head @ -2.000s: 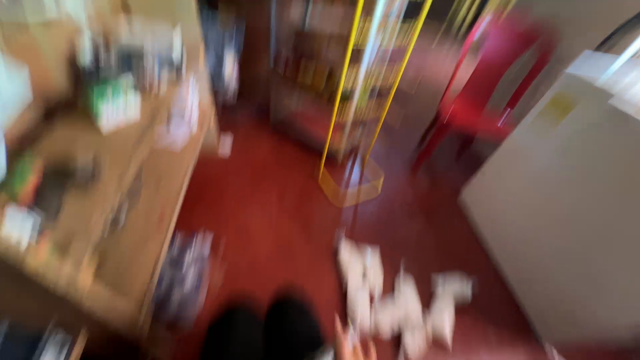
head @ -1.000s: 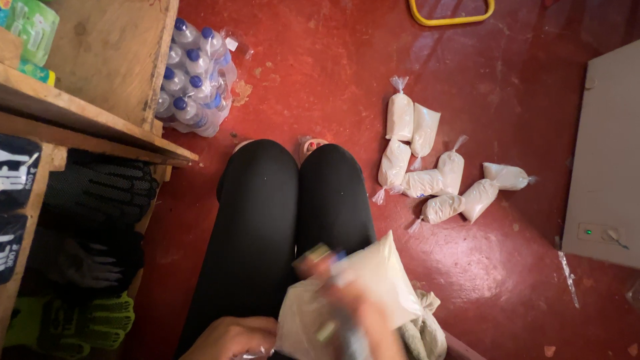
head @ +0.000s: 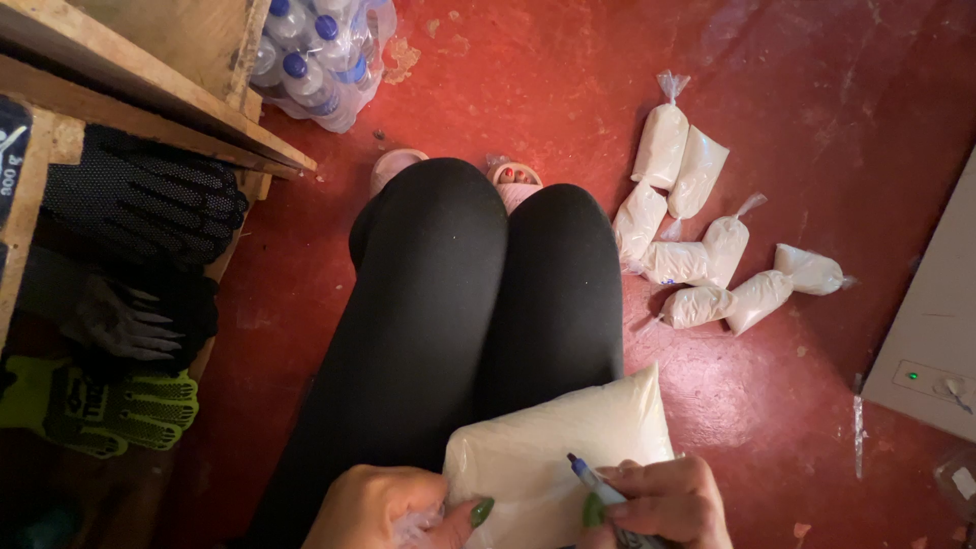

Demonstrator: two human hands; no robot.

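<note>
A large clear plastic bag of pale powder (head: 557,450) lies across my lap at the bottom of the view. My left hand (head: 396,507) grips its gathered plastic end, with the thumb on the bag's edge. My right hand (head: 659,503) holds a marker pen (head: 598,484) with a blue collar, its dark tip uncapped and over the bag's surface; whether it touches cannot be told. On the red floor to the right lie several smaller tied bags of pale powder (head: 662,145), many of them touching one another.
Shrink-wrapped plastic bottles with blue caps (head: 313,69) stand at the upper left. Wooden shelving (head: 175,91) at left holds black gloves (head: 152,198) and yellow-green gloves (head: 114,404). A white appliance (head: 930,320) with a green light is at right.
The view has swung down to my lap since two seconds ago. My right hand, blurred over the bag one second ago, now has the pen tip clearly over it, farther right.
</note>
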